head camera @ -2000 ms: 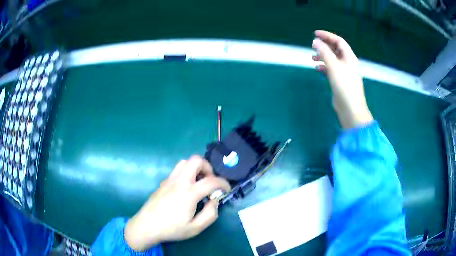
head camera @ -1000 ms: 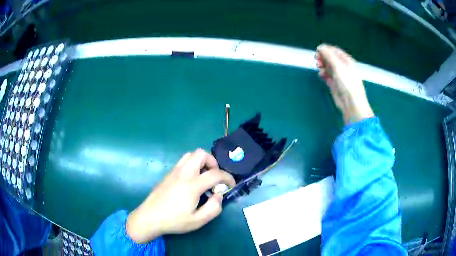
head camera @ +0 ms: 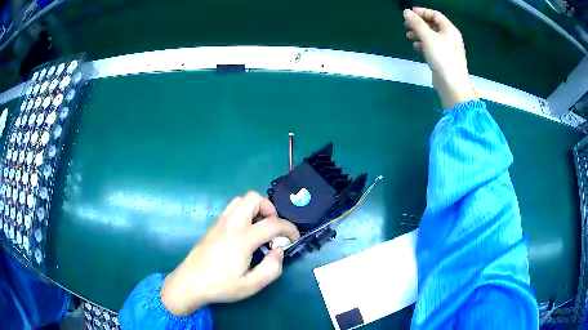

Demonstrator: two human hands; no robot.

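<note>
The black optical module [head camera: 308, 197] lies on the green bench, its face with a round blue-and-white label up and jagged fins at its upper right. My left hand [head camera: 235, 254] is at its lower left corner, thumb and fingers pinching a small white round part [head camera: 280, 243]. Reddish-brown lead wires [head camera: 291, 152] stick up from its top with a pale end. Yellow and white wires [head camera: 351, 209] run along its lower right side. My right hand [head camera: 441, 48] is raised beyond the white rail, fingertips together beside a small dark thing at the top edge; whether it holds this is unclear.
A white sheet [head camera: 367, 277] with a black patch [head camera: 350, 318] lies lower right, partly under my right sleeve. A clear tray of round whitish parts [head camera: 39, 148] stands at the left edge. The white rail [head camera: 271, 59] crosses behind the bench and carries a black piece [head camera: 230, 68].
My right hand dipped slightly, then moved up and away beyond the rail to the top edge. My left hand keeps its pinch at the module, which stays in nearly the same place.
</note>
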